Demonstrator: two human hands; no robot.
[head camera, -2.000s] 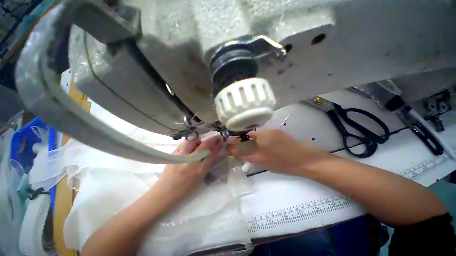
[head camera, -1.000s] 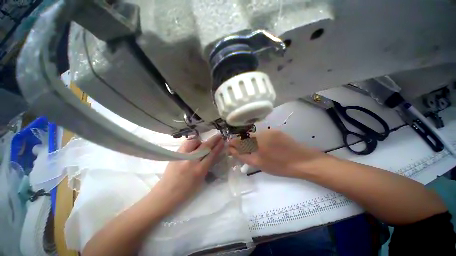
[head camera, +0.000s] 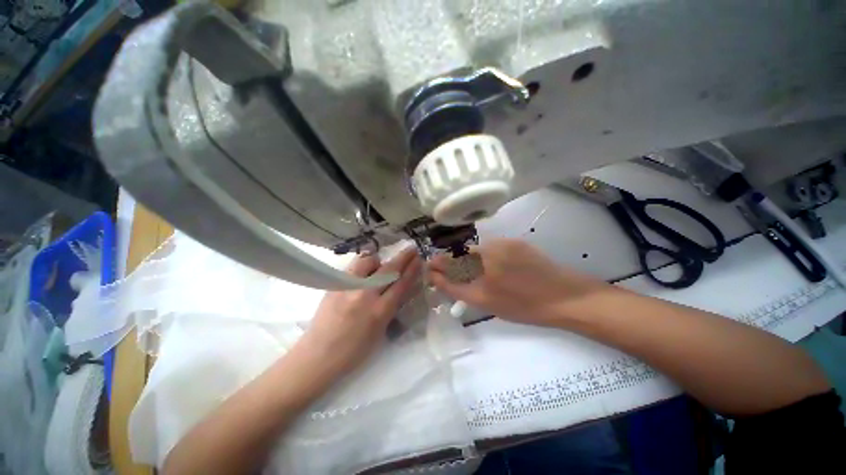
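Sheer white fabric (head camera: 223, 366) spreads left of the presser foot and over the table's front edge. My left hand (head camera: 357, 311) lies on it, fingertips pressing it down just in front of the presser foot (head camera: 424, 249). My right hand (head camera: 510, 283) is right of the foot, thumb and fingertips together at the fabric's edge. A small white rounded end (head camera: 458, 309) sticks out below my right hand; the rest of it is hidden. The needle area is partly hidden by the machine head and my fingers.
The sewing machine head (head camera: 343, 102) with its white dial (head camera: 464, 176) fills the top. Black-handled shears (head camera: 663, 232) and a black cutter (head camera: 788, 246) lie right. A printed measuring strip (head camera: 566, 385) runs along the front edge. A blue basket (head camera: 70, 260) stands left.
The view has shifted slightly, so the machine head's left part and the basket appear farther right. Both hands stay at the foot; their fingers have moved only slightly.
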